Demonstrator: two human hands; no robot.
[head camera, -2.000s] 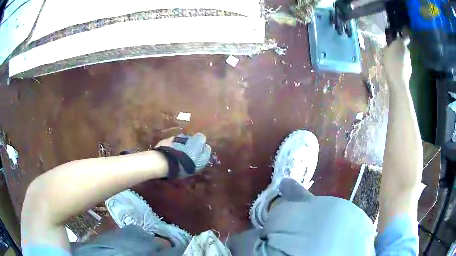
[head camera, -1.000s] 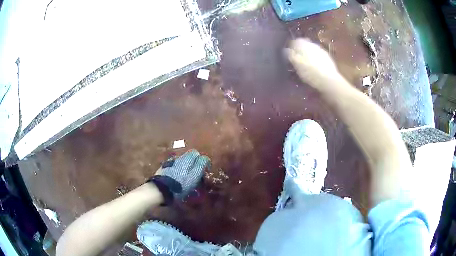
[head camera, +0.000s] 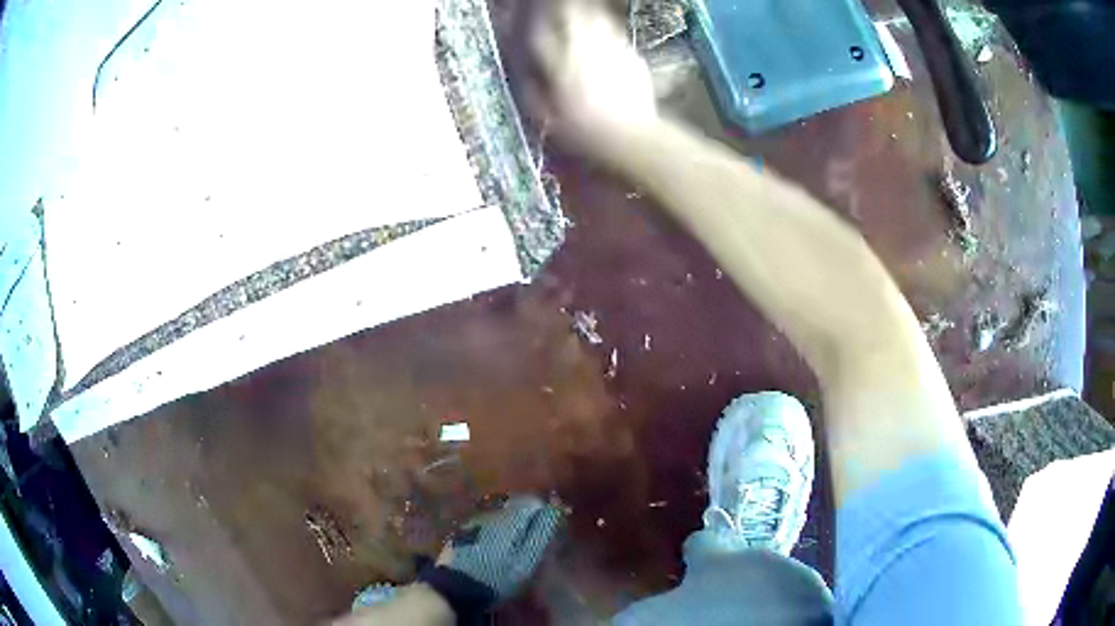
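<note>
The fabric lay, a speckled stack with a white paper marker (head camera: 294, 135) on top, lies at the upper left, its cut side edge (head camera: 495, 135) showing speckled plies. A curved cut line runs across it near the front. My right hand (head camera: 587, 67), bare and blurred, is at the top beside the lay's right edge; its fingers cannot be made out. My left hand (head camera: 507, 544), in a grey glove with a dark wrist strap, rests low on the brown table, fingers curled. The cutting machine's grey base plate (head camera: 795, 67) is at the top right.
A dark handle-like bar (head camera: 960, 98) hangs right of the base plate. A white-topped speckled bundle (head camera: 1045, 452) lies at the right edge. My white shoe (head camera: 761, 471) stands on the worn brown table (head camera: 404, 379). A paper scrap (head camera: 454, 432) and thread waste lie about.
My right hand has gone from the machine by the top right to the lay's right edge. The view has shifted, so the lay and base plate appear lower than one second ago.
</note>
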